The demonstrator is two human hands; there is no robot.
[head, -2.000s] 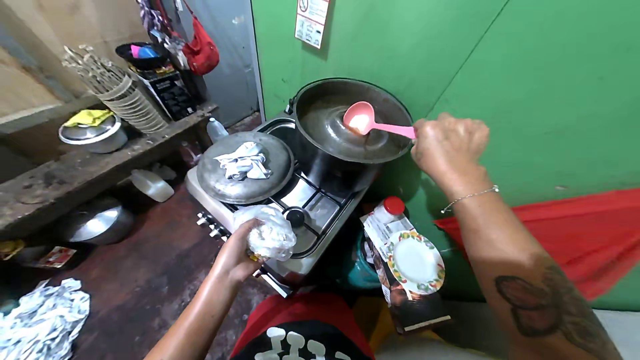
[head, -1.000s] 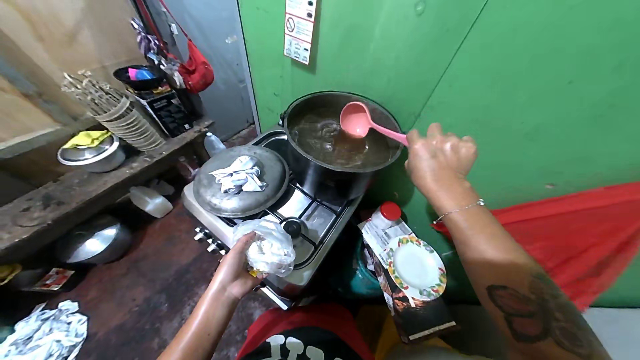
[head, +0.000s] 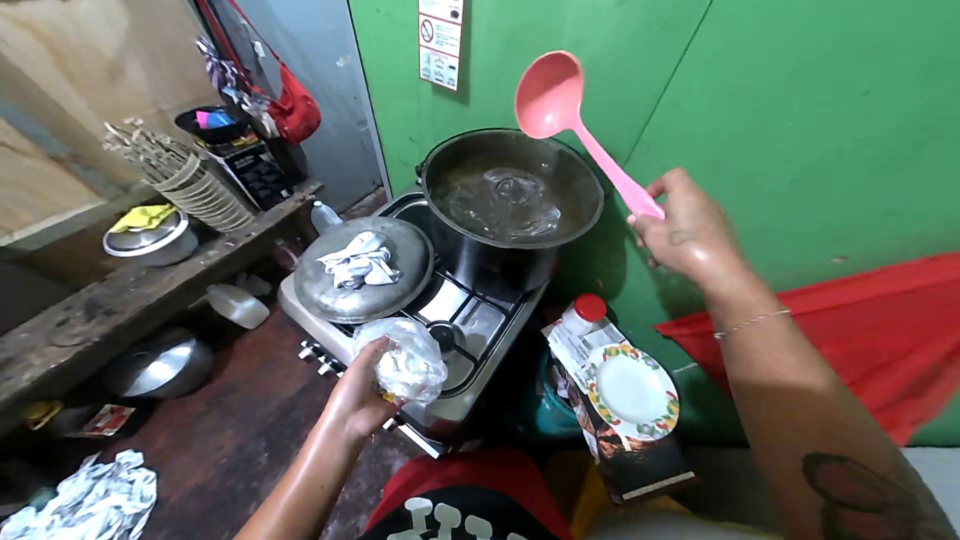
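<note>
A pink ladle (head: 551,97) is raised above the back right rim of a large dark pot (head: 514,191), its handle's end gripped by my right hand (head: 679,225). Liquid with a rippled surface fills much of the pot, which stands on the gas stove (head: 457,405). Low over the stove's front edge, my left hand (head: 367,397) holds a clear plastic bag (head: 409,360) with whitish contents that I cannot make out. A round metal lid (head: 315,274) lies on the stove left of the pot, with a crumpled white cloth (head: 364,261) on top of it.
Right of the stove, a floral-rimmed plate (head: 636,390) and a red-capped jar (head: 583,315) sit on a box. A wooden shelf (head: 150,281) at left bears a lidded pot (head: 154,240) and stacked cups with sticks. A metal bowl (head: 161,364) and crumpled cloths (head: 94,495) lie lower left.
The ladle was inside the pot's mouth at the liquid; my right hand has lifted it up and out, above the rim. My left hand still holds the bag over the stove's front.
</note>
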